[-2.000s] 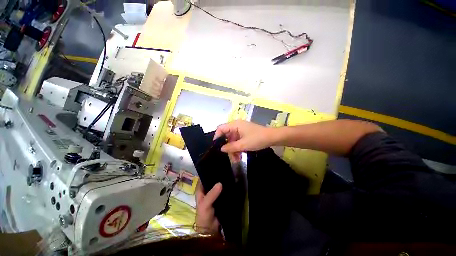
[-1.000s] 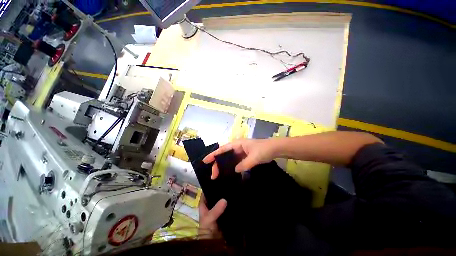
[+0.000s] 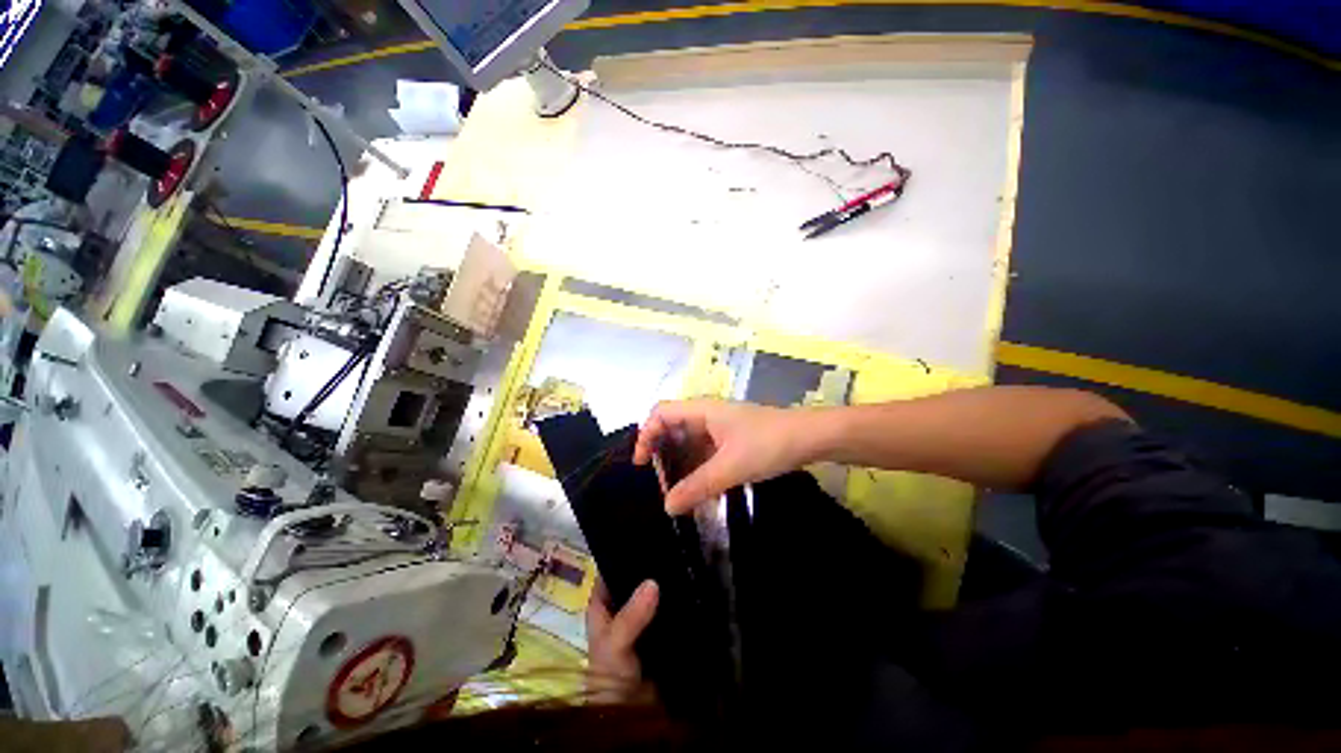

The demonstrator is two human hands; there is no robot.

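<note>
A limp black garment piece (image 3: pixel 625 515) lies over the front of the sewing bed and down toward the lap. Its upper end is narrow and stepped. My left hand (image 3: pixel 618 633) grips its left edge low down, thumb on top. My right hand (image 3: pixel 721 449) pinches a fold of the black cloth near the upper end between thumb and fingers. A pale shiny strip shows between the cloth layers below my right hand; I cannot tell what it is.
The white sewing machine head (image 3: pixel 309 589) with a red round sign stands at left. Yellow clamp parts (image 3: pixel 552 566) sit beside the cloth. A red-and-black tool (image 3: pixel 853 211) and dark cord lie on the white table (image 3: pixel 706 221). A screen (image 3: pixel 493 30) stands at the back.
A second ago my right hand's fingers were spread over a folded flap; now they pinch the cloth edge. The pale strip shows again. My left hand has stayed nearly in place.
</note>
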